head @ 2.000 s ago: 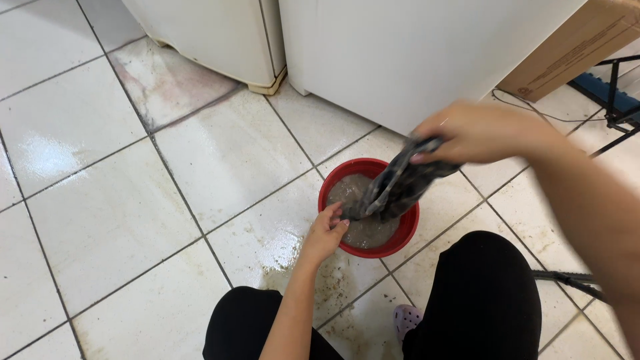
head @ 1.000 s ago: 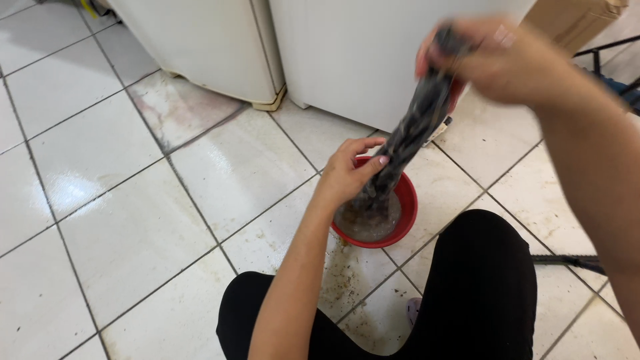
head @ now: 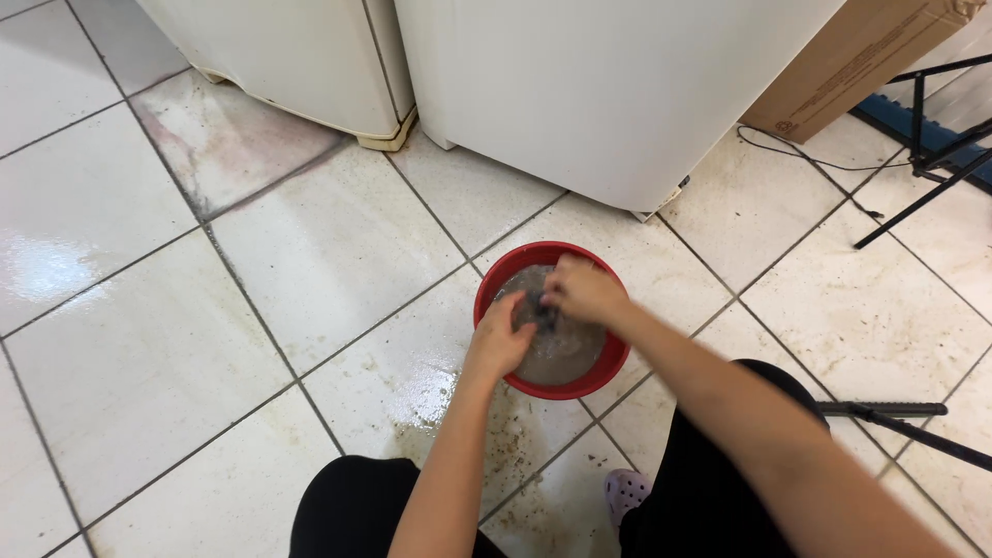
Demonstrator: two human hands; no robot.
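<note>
A red plastic bucket holds murky grey-brown water and stands on the tiled floor. A dark cloth lies mostly under the water, blurred. My right hand reaches over the far right rim, its fingers closed on the cloth. At the left rim, my left hand has thumb and fingers apart just above the water, beside the cloth, and nothing shows between them.
Two white appliances stand beyond the bucket. A cardboard box, a thin black cable and black metal legs are at the right. Wet dirt marks the tiles near the bucket. A black squeegee-like bar lies near my right knee.
My right hand has come down from above the bucket, lowering the dark cloth into the water. My left hand, earlier at the cloth, is now apart from it at the left rim.
</note>
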